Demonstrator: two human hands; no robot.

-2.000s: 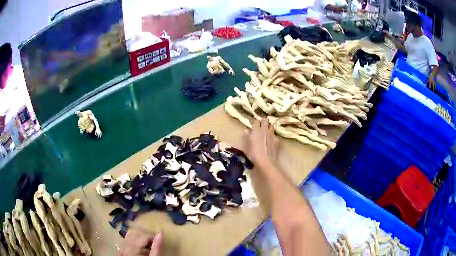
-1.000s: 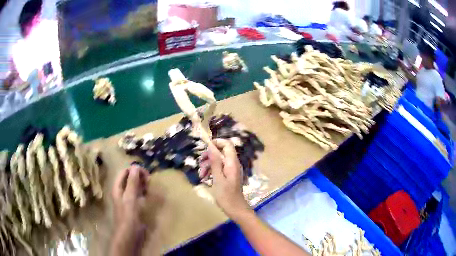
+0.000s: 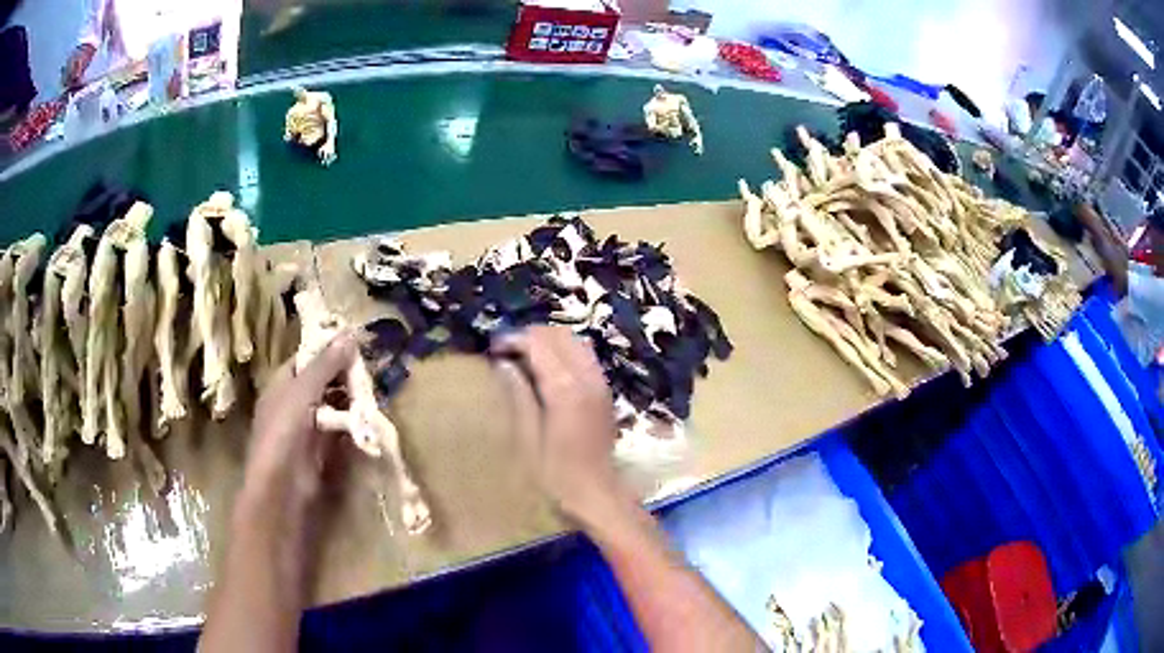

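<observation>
My left hand (image 3: 296, 406) grips a cream leg part (image 3: 383, 440) by its hips, above the cardboard; one leg points down and right. A small dark piece shows beside its fingertips, and whether the hand holds it I cannot tell. My right hand (image 3: 562, 402) is blurred at the front edge of the heap of black-and-cream hip pieces (image 3: 613, 306); whether it holds one is unclear. A row of overlapping leg parts (image 3: 128, 306) lies at the left. A loose heap of leg parts (image 3: 894, 242) lies at the right.
Behind the cardboard sheet (image 3: 715, 421), a green belt (image 3: 409, 153) carries two cream torsos (image 3: 309, 121) and black clumps (image 3: 610, 147). A blue crate (image 3: 836, 472) with white liner and small limb parts is below right, near stacked blue crates (image 3: 1047, 421) and a red stool (image 3: 1002, 593).
The leg part has passed from my right hand to my left and been lowered. My right hand is now empty of it, at the heap's front edge. The view has shifted toward the left row.
</observation>
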